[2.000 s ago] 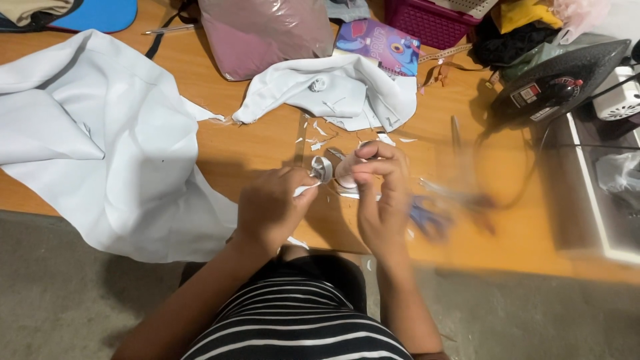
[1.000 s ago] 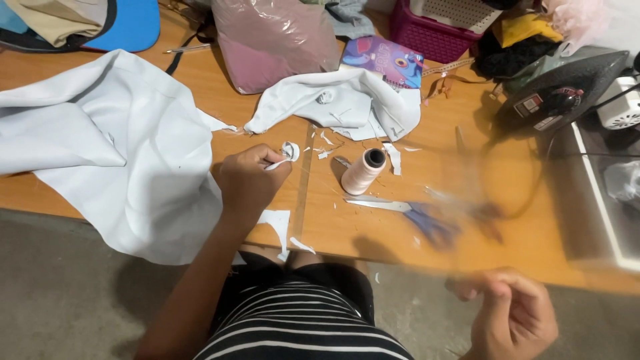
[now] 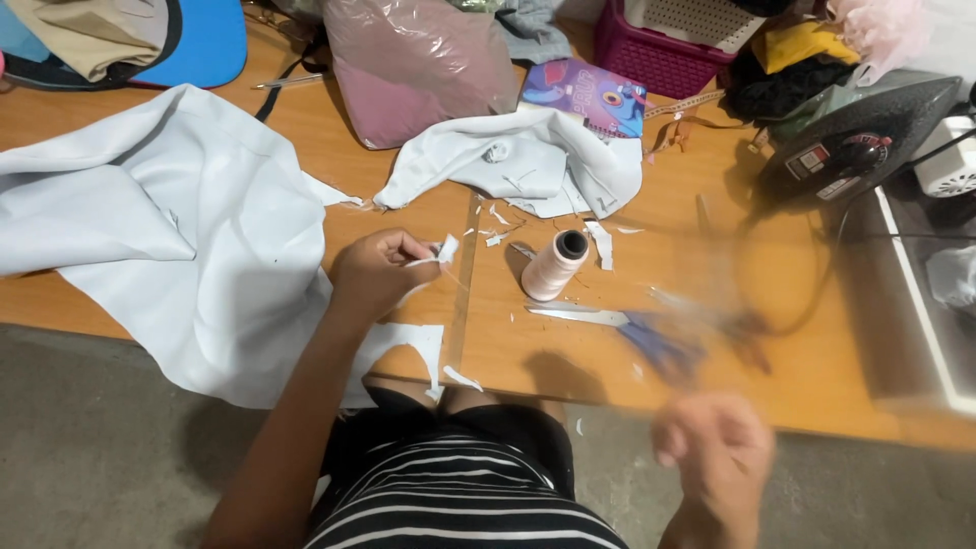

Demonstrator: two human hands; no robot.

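Observation:
My left hand (image 3: 389, 271) pinches a small white fabric piece (image 3: 446, 250) between thumb and fingers, above the wooden table. A fine thread hangs near it. My right hand (image 3: 717, 438), blurred, is beyond the table's front edge with its fingers curled; whether it holds thread cannot be told. Between the hands, a cone of pale pink thread (image 3: 550, 268) stands on the table. Scissors with blue handles (image 3: 656, 339) lie in front of it. White fabric (image 3: 229, 229) spreads at the left, partly under my left forearm, and another white fabric piece (image 3: 488, 164) lies behind the cone.
A black clothes iron (image 3: 862, 145) rests at the right, its cord looping on the table. Farther back are a plastic-wrapped pink bundle (image 3: 415, 69), a purple notebook (image 3: 587, 95) and a magenta basket (image 3: 663, 53). Fabric scraps (image 3: 602, 244) lie about, and a blue cap (image 3: 202, 46) is at back left.
My right hand was close to my left hand two seconds ago and has moved right, past the table's front edge. My left hand still pinches the small white piece.

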